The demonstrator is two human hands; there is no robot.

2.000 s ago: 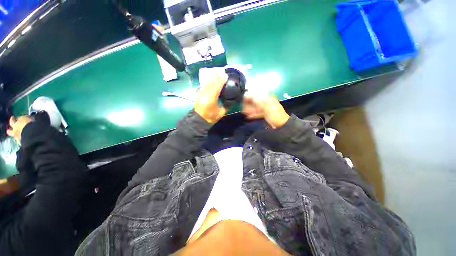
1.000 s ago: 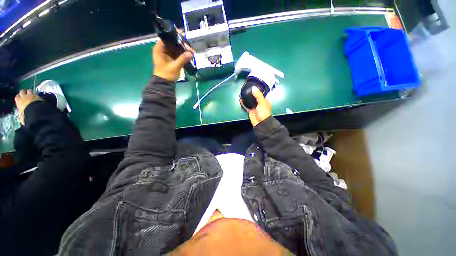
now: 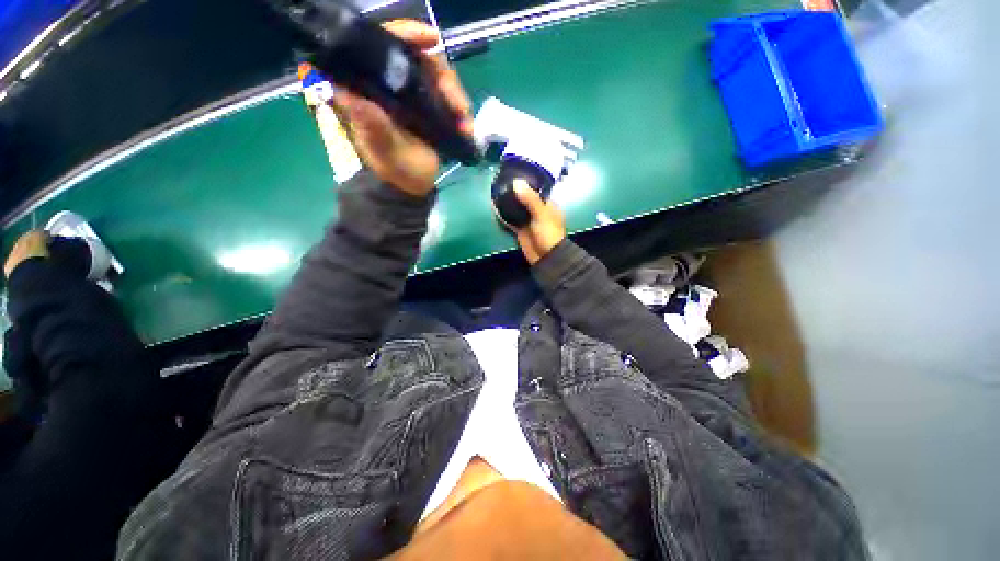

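My left hand (image 3: 400, 137) is closed around the black electric screwdriver (image 3: 378, 71). The tool slants down to the right, its lower end beside the camera unit; whether the tip touches it, I cannot tell. My right hand (image 3: 537, 225) holds the black round head (image 3: 520, 193) of the security camera unit, thumb on top. The unit's white housing (image 3: 532, 137) points up and away over the bench. Part of a thin white pigtail cable (image 3: 447, 173) shows left of the unit; the rest is hidden by my left hand and arm.
The green bench (image 3: 636, 99) has a blue parts bin (image 3: 798, 88) at its right end. A slim yellow-white tube (image 3: 332, 132) lies left of my left hand. A neighbour's hand (image 3: 27, 252) is by a white unit (image 3: 86, 243) at far left. White-and-black pieces (image 3: 691, 318) lie below the bench.
My left hand let go of the unit, took hold of the screwdriver and brought it right and nearer to the unit. My right hand now holds the black head, with the housing on its far side.
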